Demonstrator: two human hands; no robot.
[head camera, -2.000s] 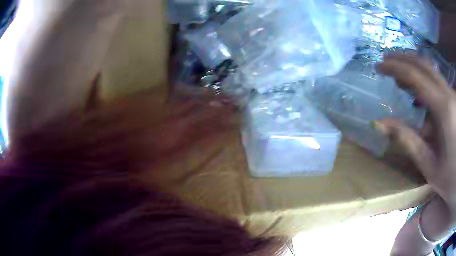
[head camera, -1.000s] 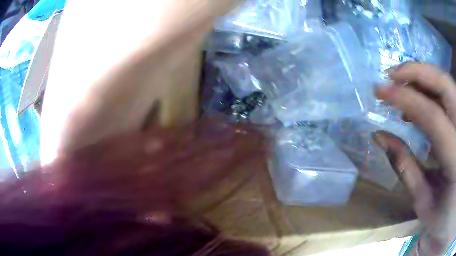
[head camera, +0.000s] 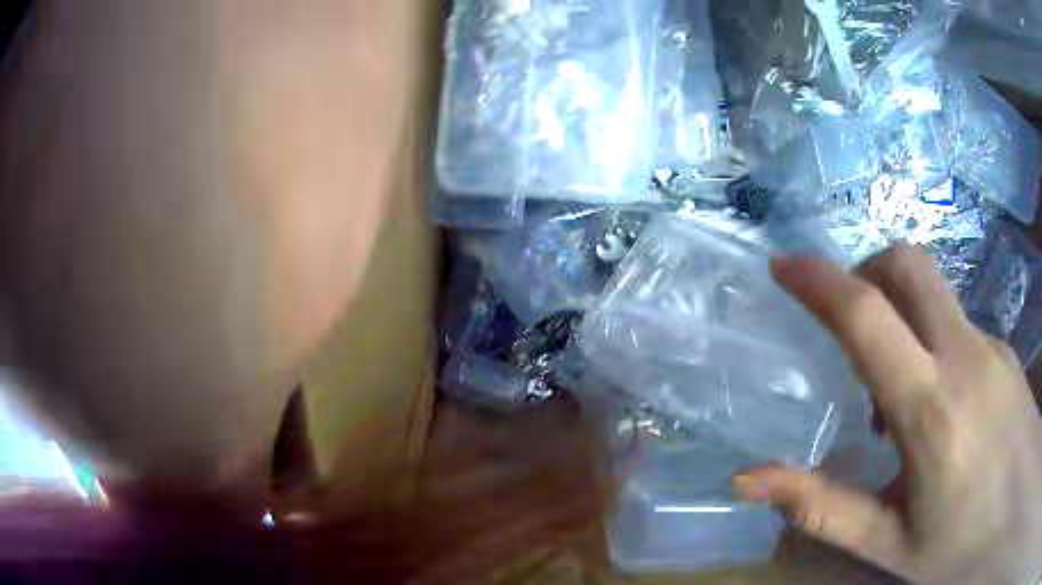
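Note:
A small clear plastic box (head camera: 691, 531) stands in the carton near its lower edge, with small metal parts behind its front wall. A crumpled clear bag (head camera: 686, 326) lies over and behind it. My right hand (head camera: 943, 429) is at the right, fingers and thumb spread over the bag and the box's right side; no clear grip shows. A large blurred bare forearm, seemingly my left, fills the left side. My left hand is out of the picture.
A large clear box (head camera: 548, 126) lies at the upper middle. Shiny metal parts (head camera: 543, 354) lie below it. More crinkled clear bags (head camera: 926, 137) heap at the upper right. The cardboard wall (head camera: 383, 389) borders the left. Dark reddish strands blur the lower left.
My right hand has moved left and down over the bag and small box. The view has shifted, showing more of the upper large box. The left forearm fills more of the left side.

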